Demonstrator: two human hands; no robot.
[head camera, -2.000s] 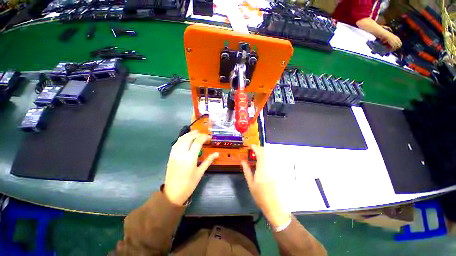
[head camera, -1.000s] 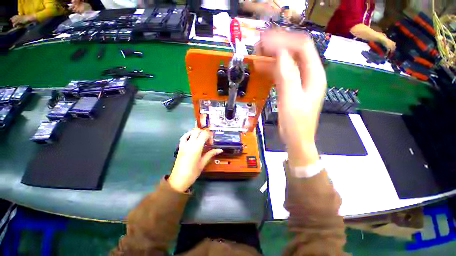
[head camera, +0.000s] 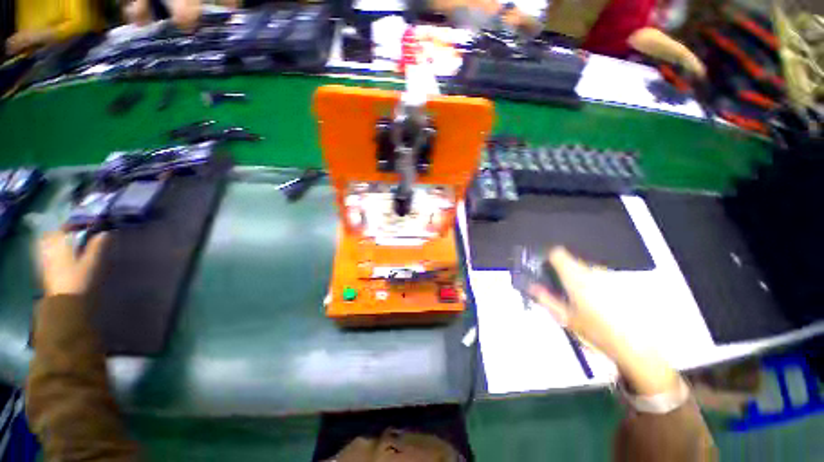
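The orange test fixture (head camera: 397, 302) stands in the middle of the bench. Its red toggle clamp handle (head camera: 409, 50) points up, and the clear pressing block (head camera: 400, 212) is raised. No unit shows in the fixture. My right hand (head camera: 587, 302) holds a dark electronic unit (head camera: 535, 271), blurred, over the white paper sheet (head camera: 515, 352), right of the fixture. My left hand (head camera: 70, 257) is at the near unit on the left foam mat (head camera: 149, 298); its fingers are around that mostly hidden unit, blurred.
More units (head camera: 140, 198) lie at the back of the left mat. A row of units (head camera: 569, 171) stands behind the right mat (head camera: 560, 230). A pen (head camera: 578, 354) lies on the paper. Loose cables (head camera: 300, 185) lie left of the fixture. People's hands show across the green strip (head camera: 280, 117).
The clamp handle has gone from down to up. My right hand has moved from the handle to the right with a unit. My left hand has moved from the fixture to the left mat.
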